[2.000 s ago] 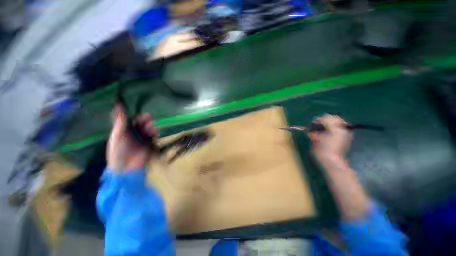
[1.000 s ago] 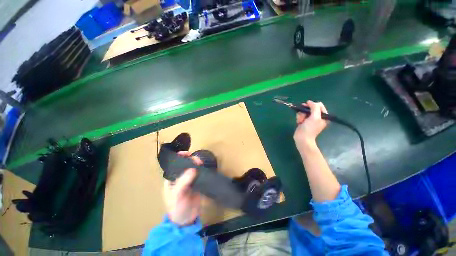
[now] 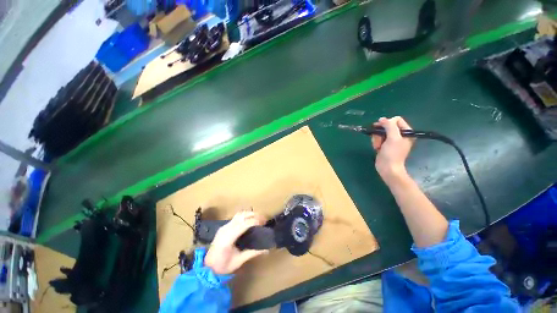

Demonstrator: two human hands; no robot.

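My left hand (image 3: 233, 243) is closed around the black headband (image 3: 259, 238) of headphones over the cardboard sheet (image 3: 281, 168). An earcup with a round speaker driver (image 3: 300, 228) faces up at the right end of the band, next to another round part. Thin wires stick out to the left and below the earcup. My right hand (image 3: 391, 145) holds the soldering iron (image 3: 371, 130) over the dark green bench, right of the cardboard, with its tip pointing left and clear of the headphones.
A pile of black headphones (image 3: 101, 257) lies left of the cardboard. One headphone band (image 3: 397, 46) lies on the conveyor (image 3: 256, 92) beyond its green edge. A dark tray (image 3: 519, 92) is at the far right, a blue bin (image 3: 548, 211) at the lower right.
The headphones in my left hand have turned and now lie more level, with a driver facing up. The pile and tray have shifted in view. The iron remains in my right hand.
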